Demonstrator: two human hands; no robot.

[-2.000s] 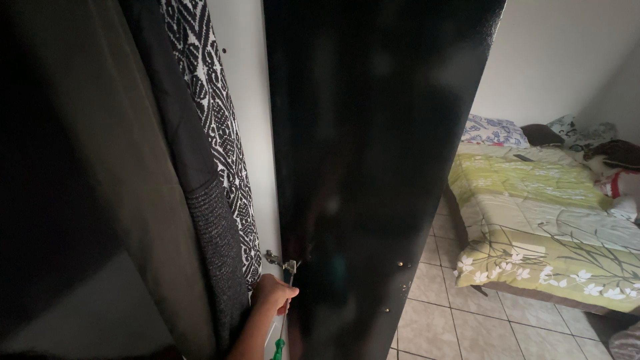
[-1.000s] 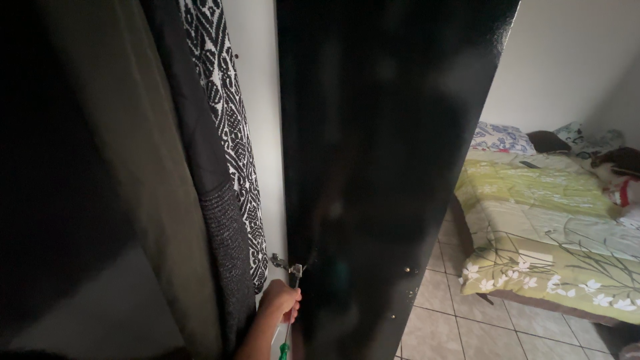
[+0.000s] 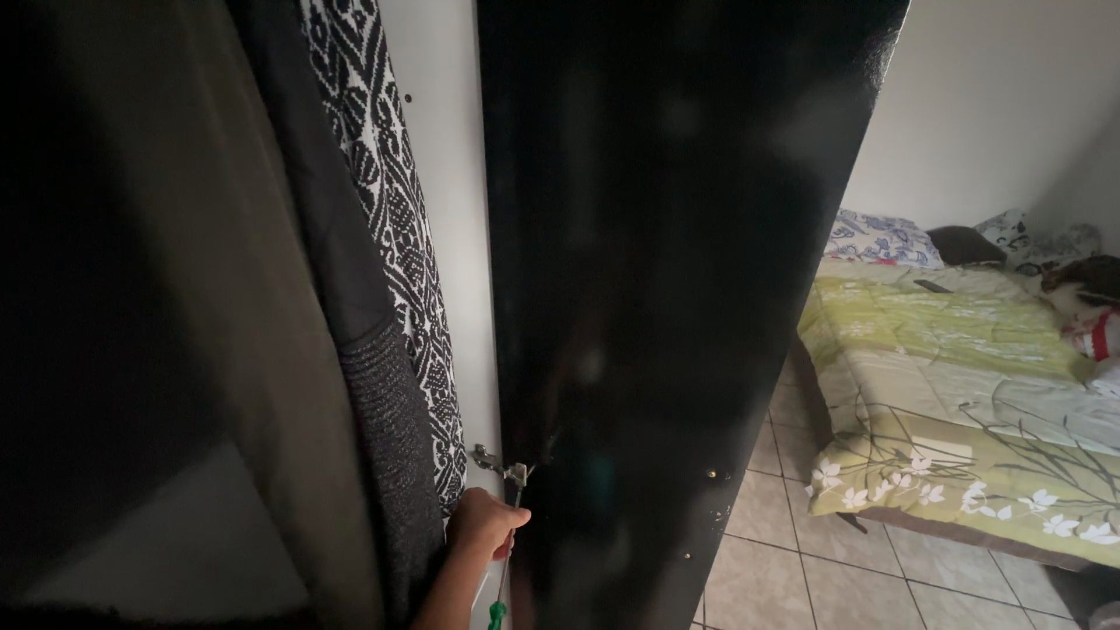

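Observation:
My left hand [image 3: 483, 523] is closed around the metal shaft of a screwdriver [image 3: 497, 612] just below a metal cabinet hinge [image 3: 516, 474]. The screwdriver stands nearly upright, its green handle low at the bottom edge and its upper end at the hinge. This hinge joins a white side panel [image 3: 442, 201] to a glossy black door [image 3: 647, 262], which stands swung out. Whether the tip sits in a screw is too small to tell. My right hand is out of view.
Dark garments [image 3: 306, 219] and a black-and-white patterned garment [image 3: 394, 210] hang close on the left. Small metal fittings [image 3: 711, 474] show on the door's lower right. Beyond it are a tiled floor [image 3: 761, 542] and a bed with a green floral cover [image 3: 945, 411].

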